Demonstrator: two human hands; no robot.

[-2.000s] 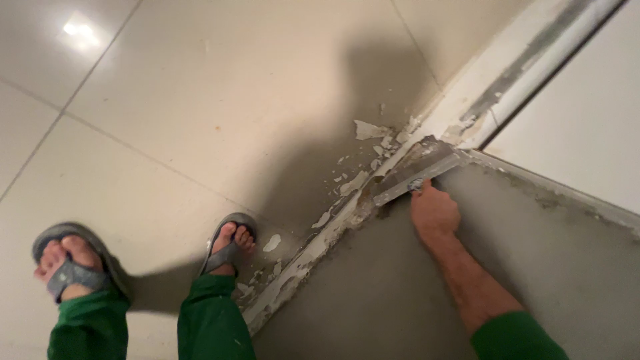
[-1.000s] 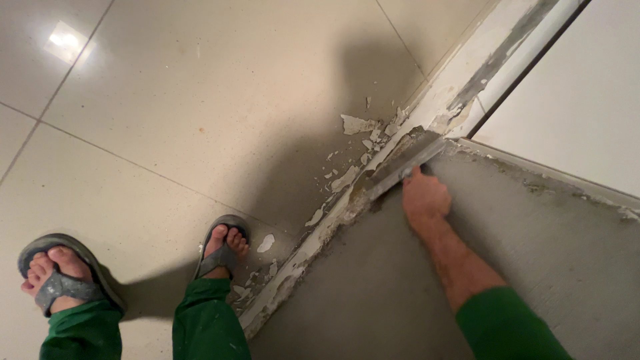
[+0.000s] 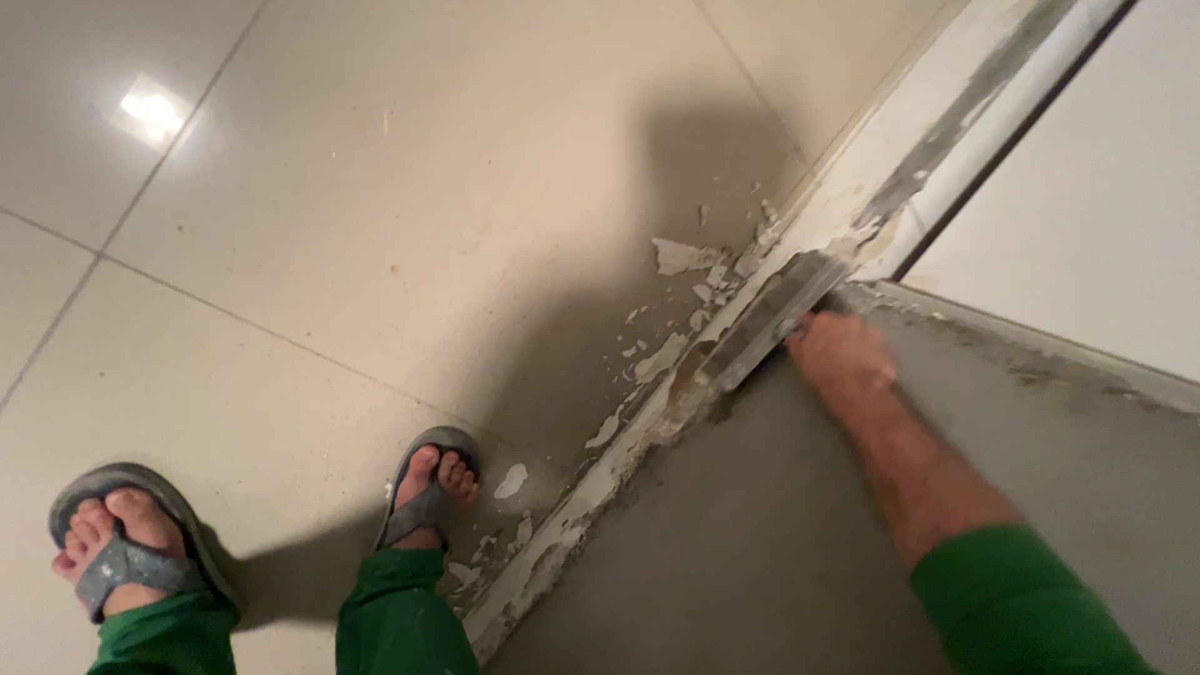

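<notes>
My right hand [image 3: 844,354], slightly blurred, grips the handle of a flat steel finishing trowel [image 3: 783,317]. The trowel's long blade lies slantwise on the corner strip of the wall [image 3: 553,553], where the white coating is chipped and rough. Beneath and beside the blade shows a darker grey patch. The smooth grey wall surface [image 3: 712,553] spreads below the trowel. Flakes of peeled coating [image 3: 682,256] lie on the floor along the strip. My left hand is out of view.
Glossy beige floor tiles [image 3: 309,234] reach across the left. My feet in grey flip-flops [image 3: 427,502] stand at lower left, near the flakes. At upper right, a white panel [image 3: 1078,216] adjoins a white frame [image 3: 937,141] with a grey streak.
The trowel has turned from a flatter slant to a steeper one, now more in line with the chipped strip. My right hand has stayed on its handle.
</notes>
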